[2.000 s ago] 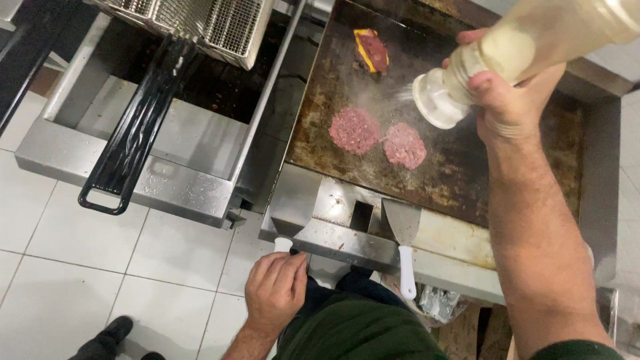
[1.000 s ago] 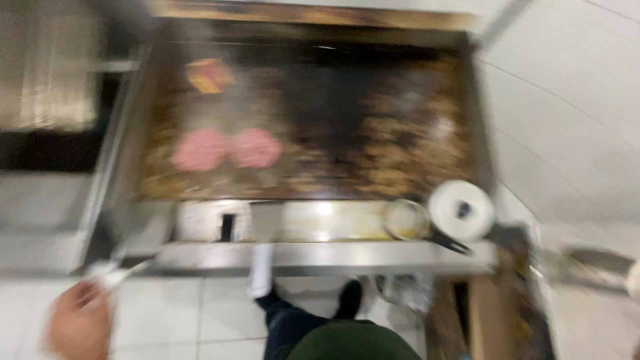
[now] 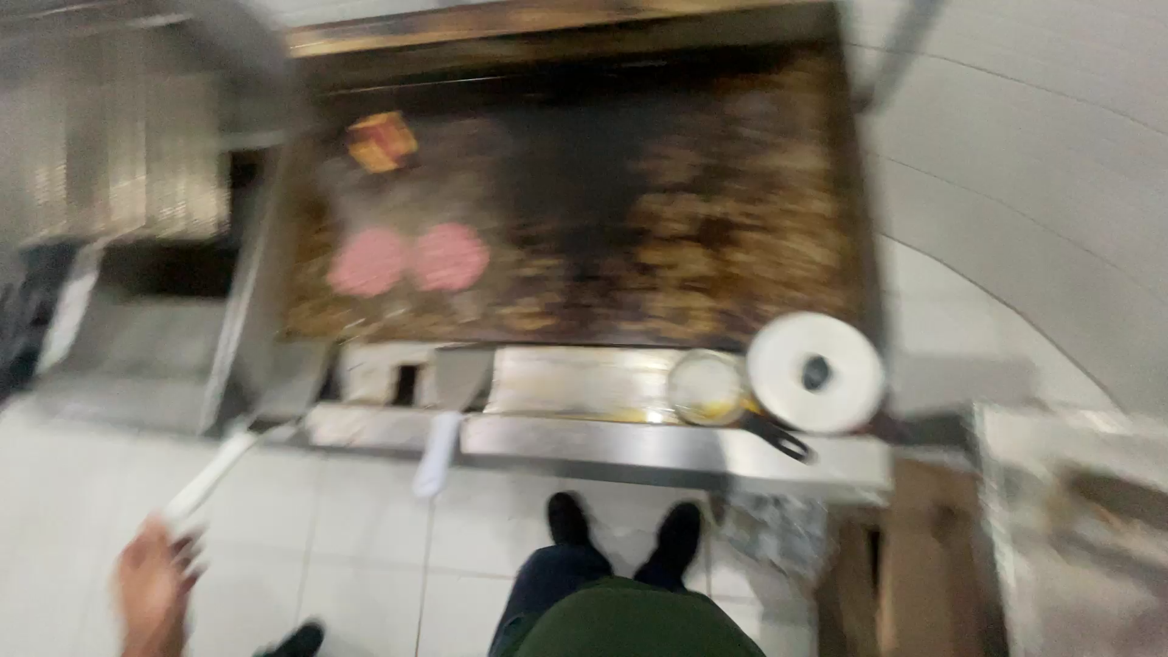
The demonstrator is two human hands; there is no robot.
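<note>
My left hand (image 3: 153,584), blurred by motion, is at the lower left with its fingers at the end of a spatula's white handle (image 3: 208,476); it appears to grip it. That spatula's metal blade (image 3: 294,376) lies at the griddle's front left corner. My right hand is out of view. Two raw ground-meat patties (image 3: 369,263) (image 3: 451,256) lie side by side on the left half of the flat-top griddle (image 3: 584,219). Behind them is a yellow-and-red food piece (image 3: 382,142), too blurred to identify. A second spatula (image 3: 438,452) rests on the front ledge, its white handle overhanging.
A round white lid with a black knob (image 3: 815,372) stands at the griddle's front right corner, beside a small round container (image 3: 706,388) and a black handle (image 3: 776,436). Fryer baskets (image 3: 128,155) are at the left. Another person's shoe (image 3: 301,639) shows at the bottom left.
My right hand and the squeeze bottle it held above the griddle have left the view. The left-hand spatula's handle now slants out to the lower left. The view has swung right.
</note>
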